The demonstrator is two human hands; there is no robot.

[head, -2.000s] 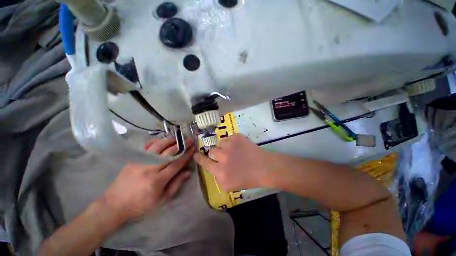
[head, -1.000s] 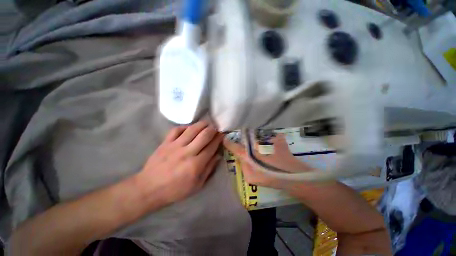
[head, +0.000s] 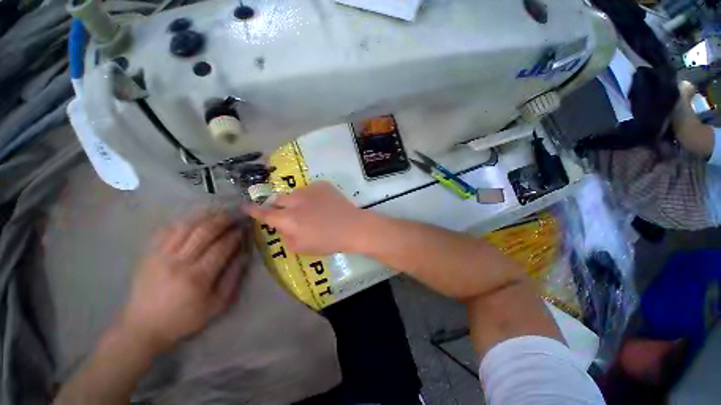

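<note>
Grey-brown fabric (head: 95,253) lies left of the needle area and hangs over the front. The off-white sewing machine (head: 316,71) stands across the top. My left hand (head: 186,273), slightly blurred, lies flat on the fabric with its fingertips near the presser foot area. My right hand (head: 312,217) is beside the ribbed cream knob (head: 259,191), its fingertips at the fabric edge. The needle and presser foot are too small and blurred to make out. Yellow tape (head: 296,277) printed "PIT" lies on the bed under my right hand.
A phone with a lit screen (head: 379,146) lies behind the bed slot. Snips (head: 447,176), a small flat block (head: 490,195) and a black tray (head: 537,179) lie to the right. Yellow plastic-wrapped stuff (head: 526,253) and a clear bag (head: 597,253) are below. Another person's arm (head: 696,126) shows at right.
The view has swung, so the machine's right end, phone and snips show again. The machine head no longer covers part of my right hand. Both hands stay by the needle area.
</note>
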